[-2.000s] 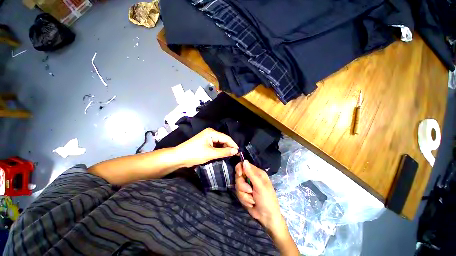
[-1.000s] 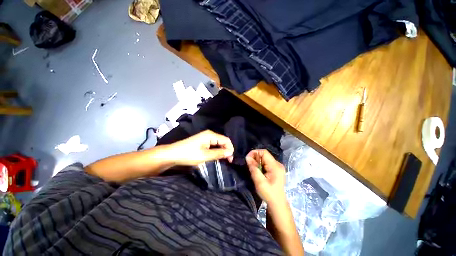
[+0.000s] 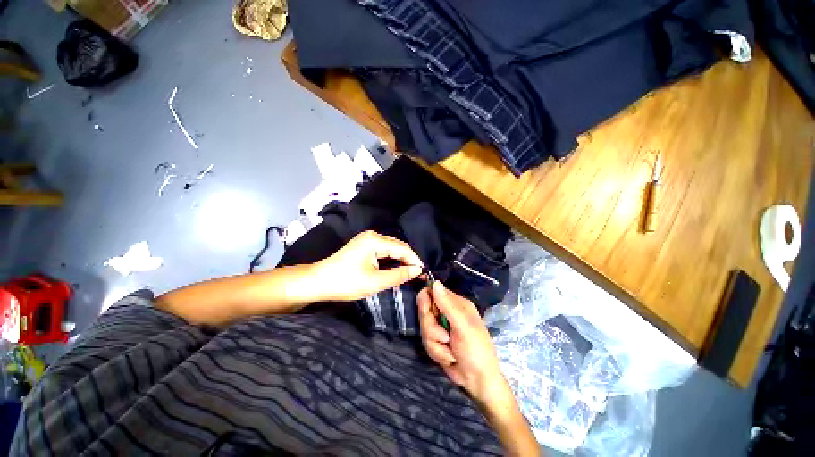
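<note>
A dark garment [image 3: 427, 228] with a checked waistband part [image 3: 386, 311] lies bunched on the lap, left of the table edge. My left hand [image 3: 371, 266] is over it with thumb and forefinger pinched at a bit of the dark cloth. My right hand [image 3: 457, 335] is closed around a small tool with a green part, likely thread snips [image 3: 444, 319]. Its tip is at my left fingertips. Any thread or needle is too thin to see.
The wooden table [image 3: 590, 205] on the right bears a pile of dark garments [image 3: 572, 62], a yellow-handled tool [image 3: 651, 198], a white tape roll [image 3: 779, 239] and a smartphone [image 3: 730, 323]. Clear plastic bags [image 3: 572, 384] hang below its edge. White scraps [image 3: 335, 178] lie beyond the lap.
My right hand first moved away from my left fingertips, to the right, and has now come back to them. My left hand has stayed nearly still. The garment on the lap has shifted slightly.
</note>
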